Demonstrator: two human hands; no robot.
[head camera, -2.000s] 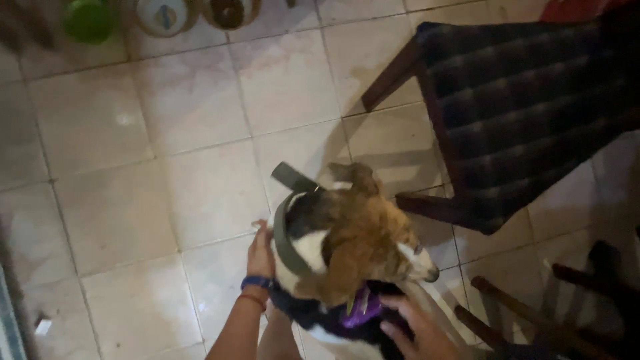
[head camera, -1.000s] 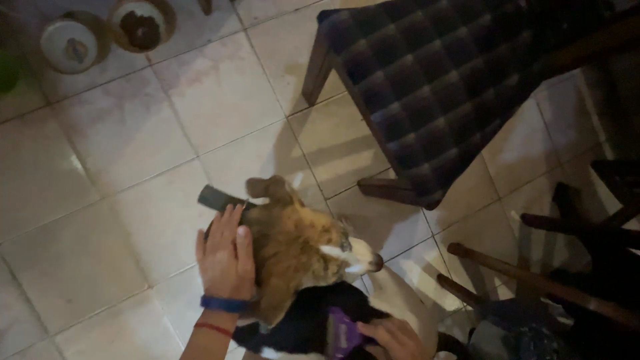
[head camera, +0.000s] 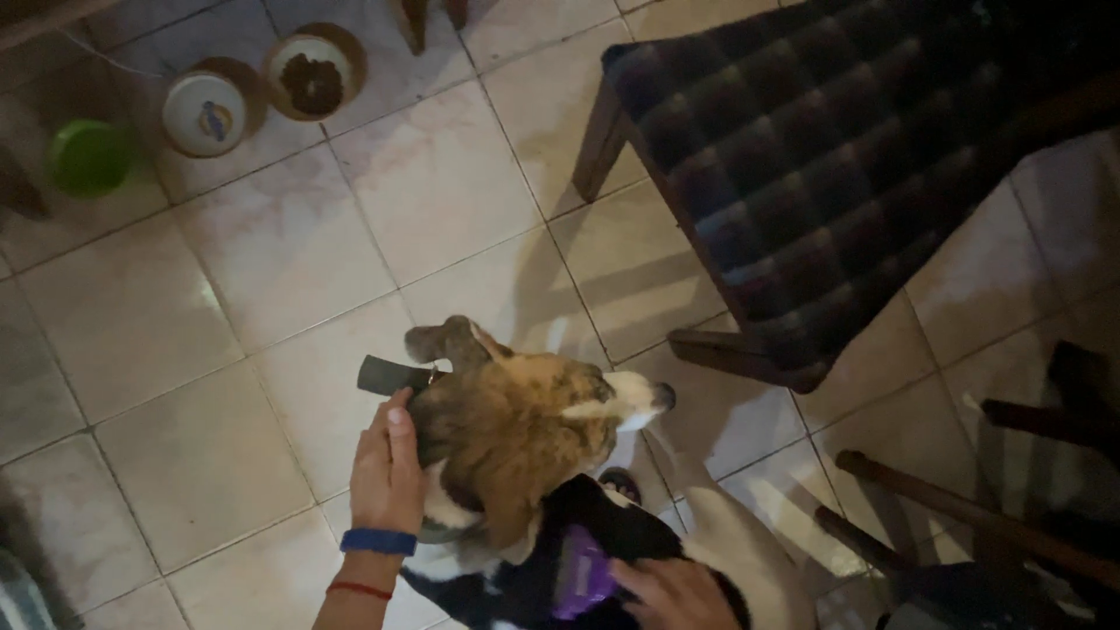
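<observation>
A brown, black and white dog (head camera: 525, 420) stands low in the view, its muzzle pointing right. My left hand (head camera: 388, 468), with a blue band and a red cord at the wrist, lies against the back of the dog's neck, beside the free end of a grey-green collar (head camera: 394, 375). Its fingers look extended; whether they grip the collar cannot be told. My right hand (head camera: 672, 595) holds a purple pet grooming brush (head camera: 582, 573) on the black fur of the dog's back. The brush's handle is mostly hidden by the hand.
A chair with a plaid seat (head camera: 814, 184) stands at the upper right, and wooden legs (head camera: 954, 503) lie at the lower right. Two bowls, one white inside (head camera: 188, 118) and one with brown food (head camera: 313, 83), sit at the upper left near a green bowl (head camera: 90, 158). The floor is tiled.
My left hand was lower beside the dog two seconds ago; a second ago it lay on the neck, as now. The right hand stays with the purple brush on the black fur.
</observation>
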